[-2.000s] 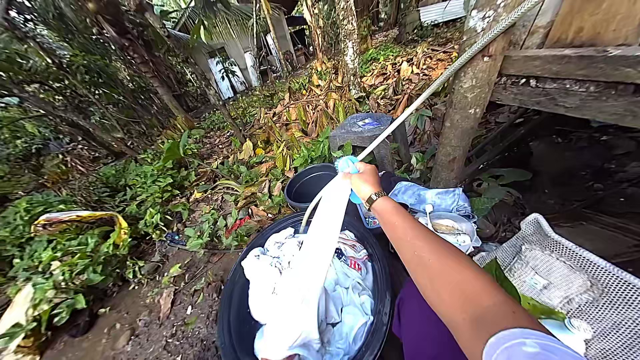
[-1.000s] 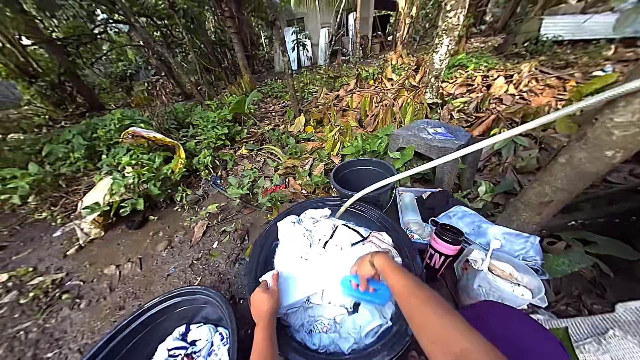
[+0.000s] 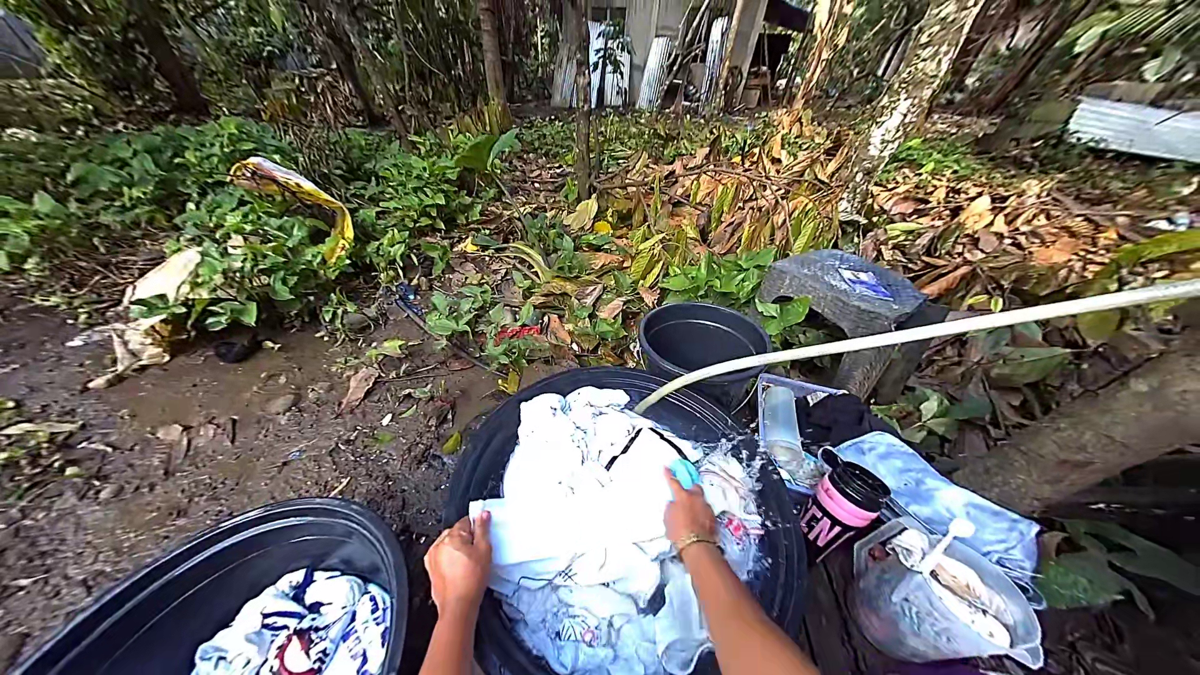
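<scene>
A round black tub [image 3: 783, 562] holds a heap of wet white clothes [image 3: 572, 422]. At the heap's left side my left hand [image 3: 459, 561] grips the edge of a white garment [image 3: 525, 539] between thumb and fingers. On the right of the cloth, my right hand [image 3: 689, 516] holds a light-blue object [image 3: 684, 472], probably a brush, mostly covered by the fingers. A bracelet is on the right wrist. The end of a pale hose [image 3: 797, 354] reaches the tub's back rim, and water splashes at the right side of the heap.
Another black tub [image 3: 366, 525] with printed clothes [image 3: 300, 623] stands at lower left. Behind the main tub are a black bucket [image 3: 703, 337] and a grey stool [image 3: 844, 281]. To the right lie a pink-and-black tumbler [image 3: 839, 506], a blue cloth [image 3: 947, 497] and a clear plastic container [image 3: 937, 600].
Two seconds ago my right hand was raised at the hose with white cloth hanging below; now it is down on the clothes. The light-blue object has moved up across the cloth since one second ago.
</scene>
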